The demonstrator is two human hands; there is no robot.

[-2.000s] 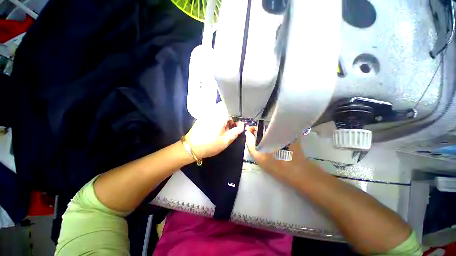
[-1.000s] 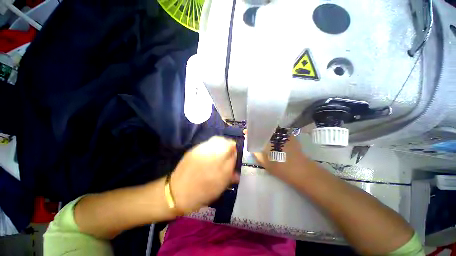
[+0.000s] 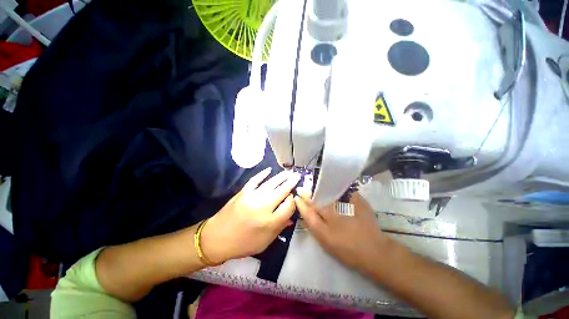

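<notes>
The large dark garment (image 3: 125,137) is heaped left of the needle. A narrow black strip (image 3: 273,258) of cloth with a tiny white mark runs from under the hands to the table's front edge. My left hand (image 3: 252,215) lies flat on the dark cloth, fingers stretched toward the presser foot (image 3: 302,171). My right hand (image 3: 334,224) is at the right of the needle, its fingertips close to my left fingers at the cloth edge. The machine head partly covers my right hand, so I cannot tell if it grips the cloth.
The white sewing machine head (image 3: 462,75) fills the upper right. A glowing lamp (image 3: 248,131) hangs left of the needle. A yellow-green fan (image 3: 240,25) is behind. A white tension dial (image 3: 410,188) and snips (image 3: 438,204) are at right. The table edge (image 3: 324,296) runs above a magenta-covered lap.
My left hand has gone from a closed shape over the strip to spread fingers farther forward near the presser foot. My right fingers show more beside it. The whole view has shifted slightly.
</notes>
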